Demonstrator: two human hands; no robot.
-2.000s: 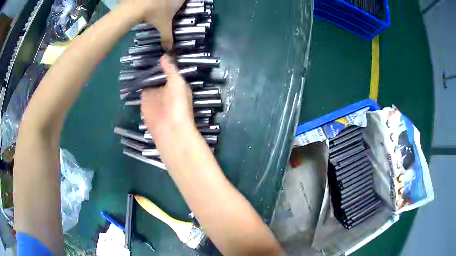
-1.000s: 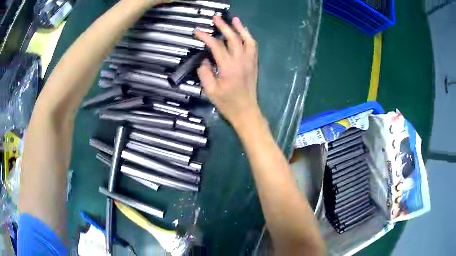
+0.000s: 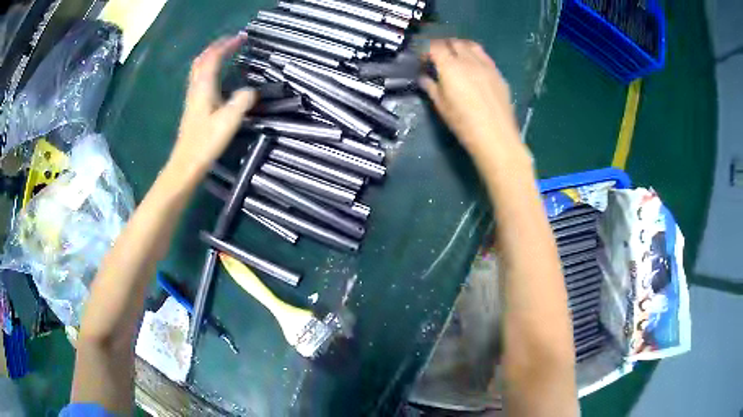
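Many dark shiny steel tubes point(image 3: 318, 159) lie in a loose pile on the green bench top point(image 3: 407, 269), mostly side by side, some crossing. My left hand point(image 3: 213, 106) is at the left end of the pile, thumb and fingers apart around tube ends; whether it grips one is unclear. My right hand point(image 3: 468, 85) is at the right end, its fingertips at blurred tube ends; a grip cannot be made out. One long tube point(image 3: 232, 204) and a short one point(image 3: 252, 259) cross near the brush point(image 3: 273, 305) with a yellow handle.
A newspaper-lined crate point(image 3: 656, 277) holding rows of dark tubes stands at the right. A blue basket point(image 3: 611, 41) is at the top right. Clear plastic bags point(image 3: 73, 220) and a yellow tray point(image 3: 41, 167) lie at the left. White paper point(image 3: 165, 338) and a blue pen point(image 3: 173, 291) lie at the lower left.
Both hands have moved to opposite ends of the pile, the right one farther right. The left hand now shows fully. The view has shifted, and the tubes lie higher in it.
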